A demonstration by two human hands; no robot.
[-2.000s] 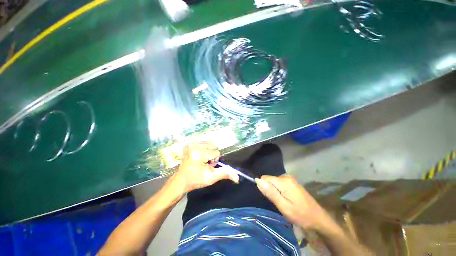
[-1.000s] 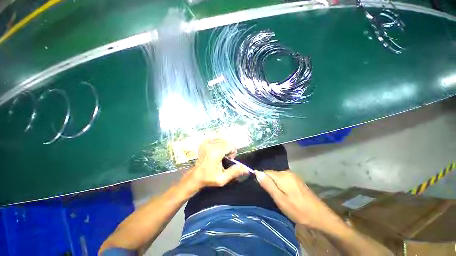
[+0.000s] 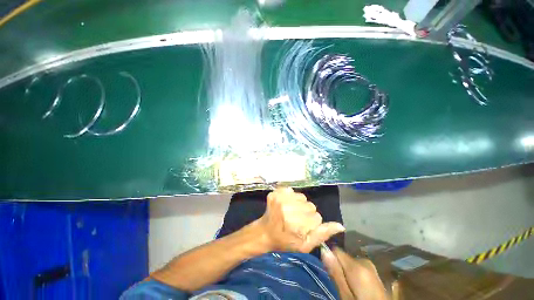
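Observation:
My left hand (image 3: 293,220) is closed in a fist around a thin strand, just off the bench's near edge. My right hand (image 3: 351,272) is blurred, lower and to the right, with its fingertips on the thin pale strand (image 3: 326,249) that shows between the hands. Most of the strand is hidden in the hands. The straight whitish tubing bundle (image 3: 237,99) lies on the green bench above them. The dark glossy wire coil (image 3: 316,96) lies right of it, joined by a fan of pale blue-clear strands (image 3: 290,70). A yellow-cream pad (image 3: 263,171) sits at the near edge.
Thin pale open loops (image 3: 139,99) lie at the left. A small dark wire bunch (image 3: 471,67) lies at the far right. A pale rail (image 3: 146,41) runs along the back. White cord (image 3: 386,17) is beyond it. Below are a blue bin (image 3: 88,246) and brown cartons (image 3: 439,278).
Both hands have moved down and right, away from the pad and toward the lap. Less of the strand shows between them. The view has turned, so the bench edge looks more level.

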